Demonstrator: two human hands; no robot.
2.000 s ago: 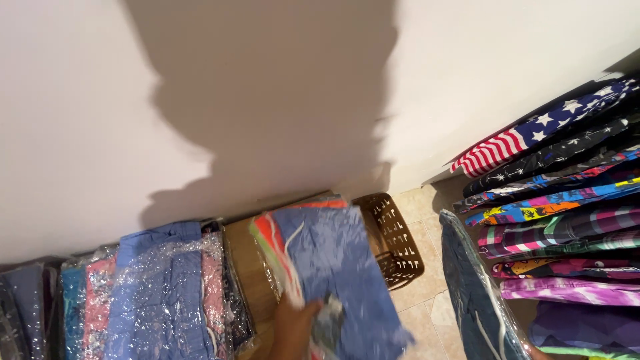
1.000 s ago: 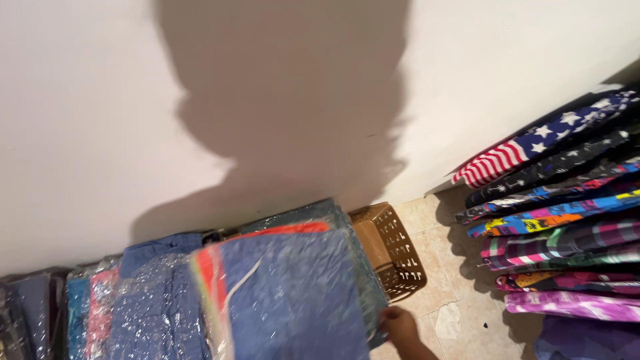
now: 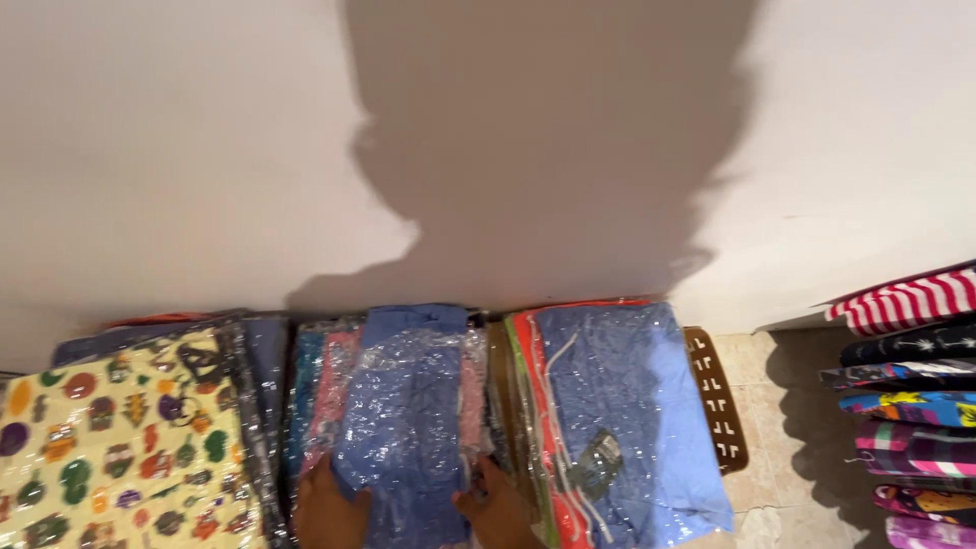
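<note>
Both hands are at the lower middle of the head view, on the middle stack of folded garments in clear plastic. My left hand [image 3: 332, 503] touches the left edge of the blue folded garment [image 3: 404, 412] on top, near pink and teal ones. At its right edge rests my right hand [image 3: 496, 503], thumb and fingers apart. To the right lies another stack, topped by a blue garment with a white drawstring [image 3: 610, 396] and a dark tag [image 3: 598, 461]; orange and green edges show beneath. On the left lies a cream garment with a colorful print [image 3: 130, 442].
Behind the stacks rises a pale wall [image 3: 191, 168] with a large shadow. A brown plastic basket [image 3: 718, 400] stands beside the right stack on the tiled floor [image 3: 755, 457]. Patterned garments [image 3: 915, 450] line the far right.
My right hand has moved left from the right stack's edge to the middle stack. My left hand now shows at that stack too. The view has shifted left, bringing in the cream garment.
</note>
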